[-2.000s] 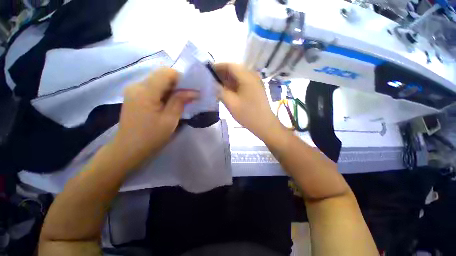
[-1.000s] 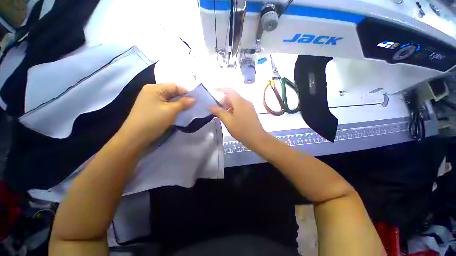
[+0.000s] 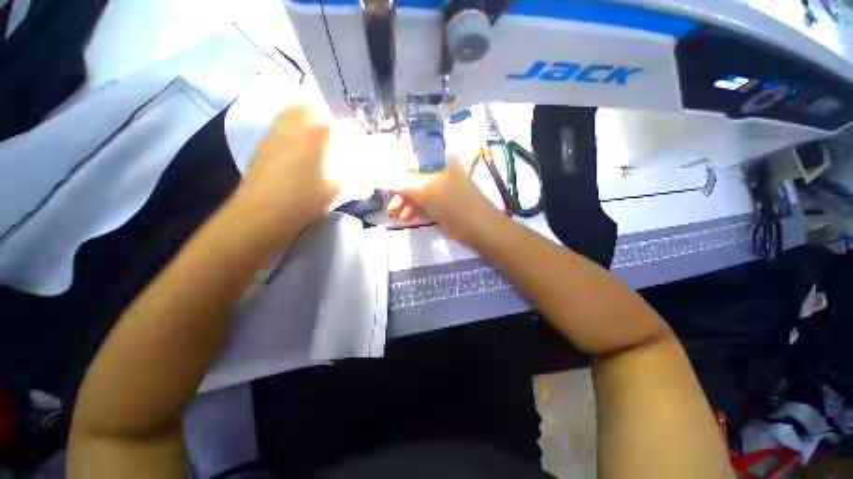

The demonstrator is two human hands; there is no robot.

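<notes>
My left hand (image 3: 288, 166) is blurred and partly washed out by glare, just left of the needle area (image 3: 379, 117). My right hand (image 3: 432, 201) is right of it, below the blue-grey guard (image 3: 428, 145), with its fingers curled at the edge of a fused piece. That piece lies between my hands, mostly lost in glare; a dark edge (image 3: 365, 208) shows. Whether my left fingers grip it cannot be told. A pale fused panel (image 3: 327, 290) with a dark line along its right edge hangs over the table's front edge.
Scissors (image 3: 510, 178) lie behind my right forearm, with a curved black piece (image 3: 571, 178) to their right. The JACK machine head (image 3: 599, 61) spans the back. More pale pieces (image 3: 103, 178) and black cloth (image 3: 150, 239) lie left. A black cable (image 3: 767, 220) is at right.
My hands have carried the small fused piece away from me to the needle area, under the machine head. The view has shifted, bringing the machine closer.
</notes>
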